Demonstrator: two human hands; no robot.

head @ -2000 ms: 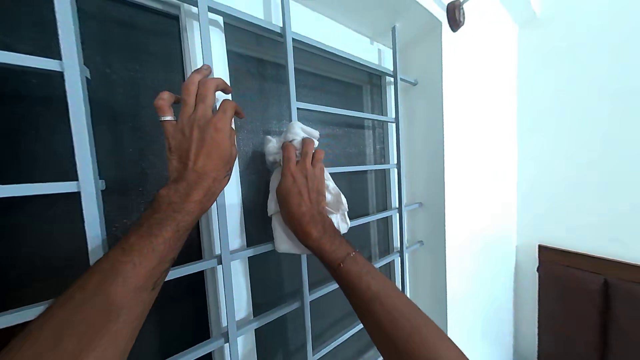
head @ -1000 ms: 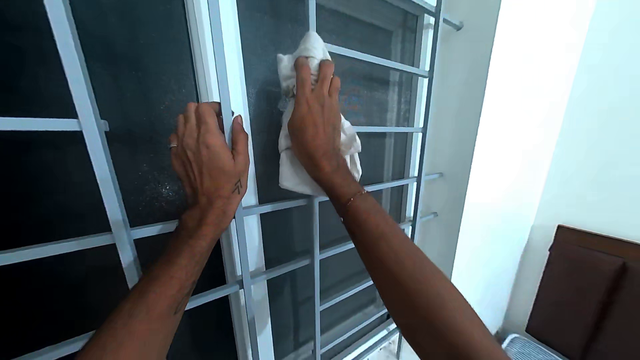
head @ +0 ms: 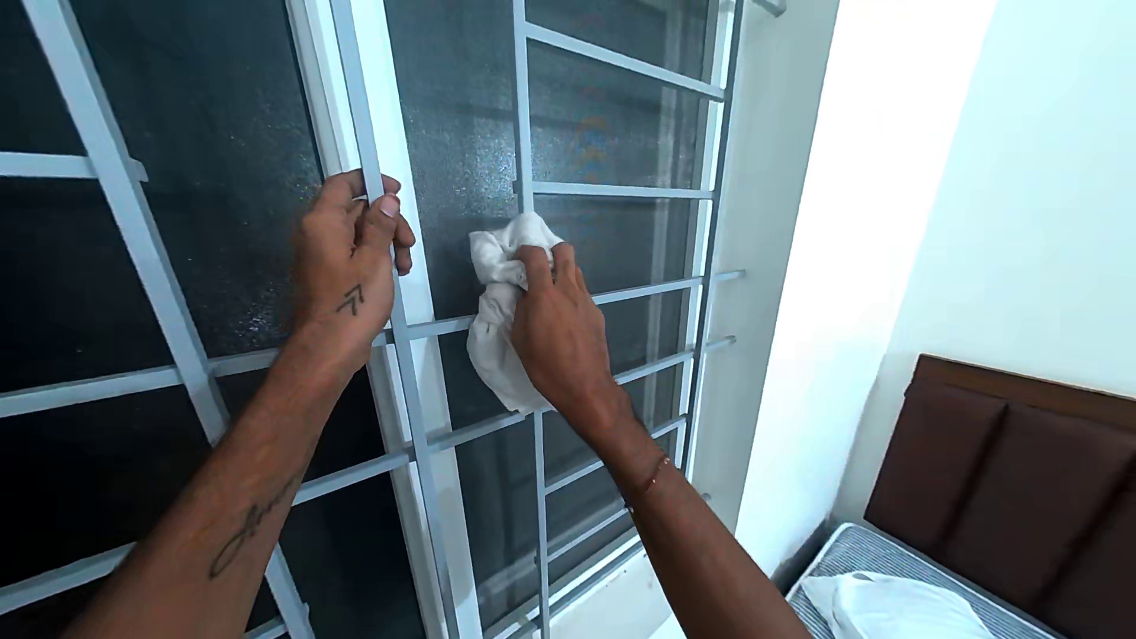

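Note:
My left hand [head: 351, 248] is closed around an upright grey metal bar [head: 357, 106] of the window grille, its fingers wrapped past the bar. To its right, my right hand [head: 561, 324] grips a bunched white cloth [head: 501, 342] against another upright bar, just above and over a crossbar. The cloth's lower part hangs down beside the hand. Dark window glass [head: 453, 133] with a speckled, wet-looking sheen lies behind the grille, along with a white window frame [head: 399, 195].
A white wall [head: 870, 177] and the window recess stand on the right. At the lower right are a brown padded headboard [head: 1003, 470], a mattress [head: 852, 550] and a white cloth item [head: 896, 608] on it. Grille bars cross in front of both hands' surroundings.
My right hand has moved the cloth down along the upright bar. My left hand, with fingers spread two seconds ago, has taken hold of a bar. The view has shifted toward the right and down.

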